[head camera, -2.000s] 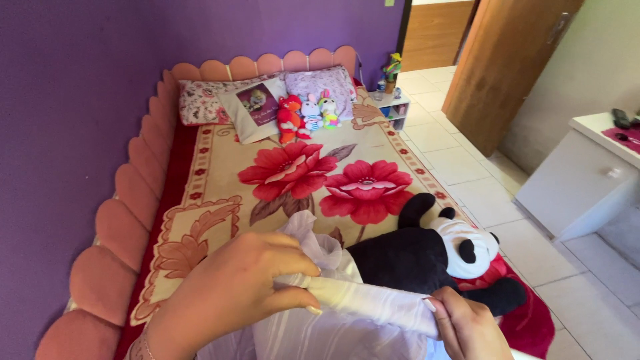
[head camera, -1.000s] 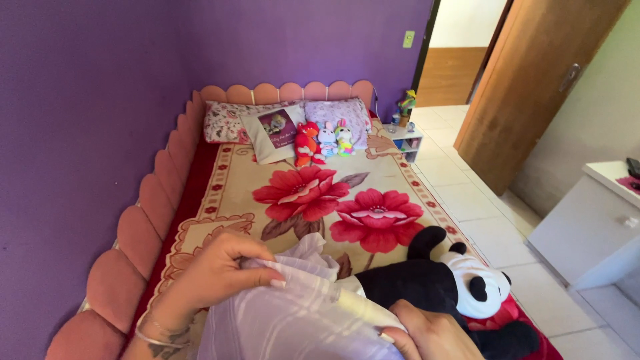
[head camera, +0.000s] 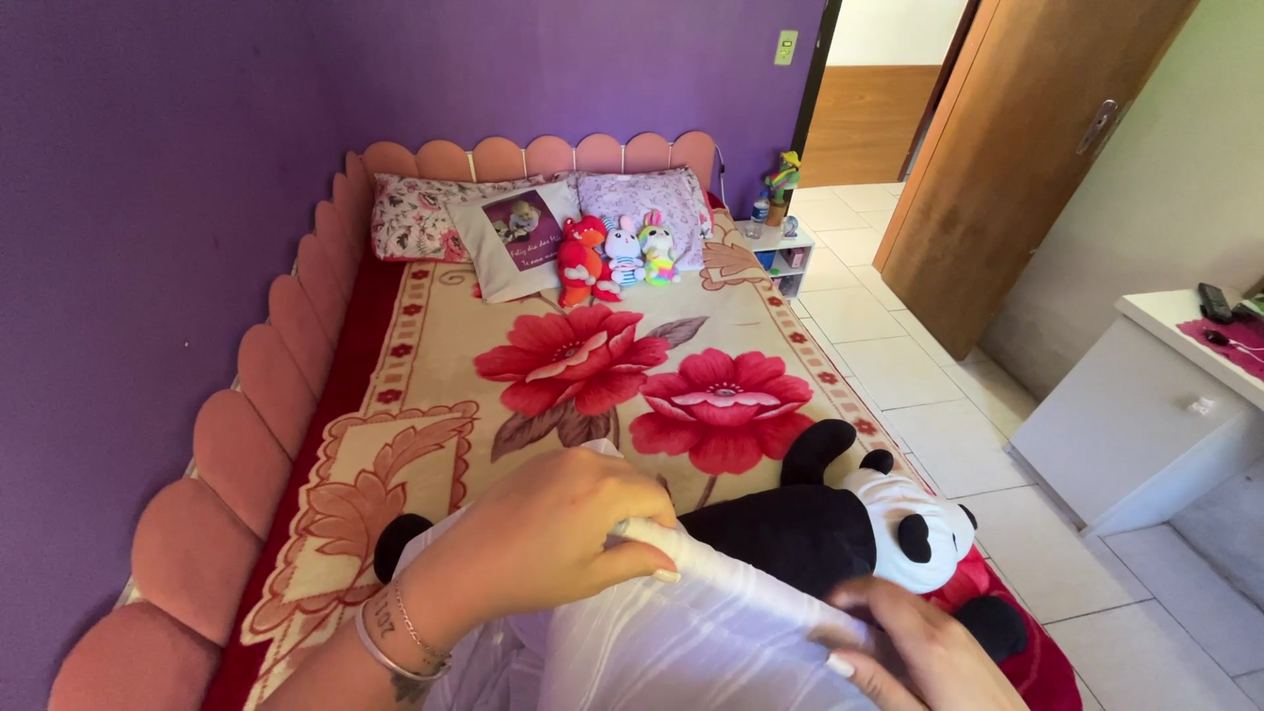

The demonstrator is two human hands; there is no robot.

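A sheer white fabric with a thick hemmed edge hangs between my two hands over the near part of the bed. My left hand, with a bracelet and a bangle at the wrist, pinches the hem between thumb and fingers. At the hem's other end, lower right, my right hand grips the cloth, slightly blurred. A plush panda lies on the bed just beyond the fabric, its head to the right and part of its body hidden. Beneath is a floral blanket with large red flowers.
Pillows and small plush toys sit by the pink scalloped headboard. Padded panels line the purple wall at left. A small shelf, tiled floor, wooden door and white desk are on the right.
Since one second ago, the hem has come into clearer view, slanting down from my left hand to my right. Both hands keep hold of the fabric.
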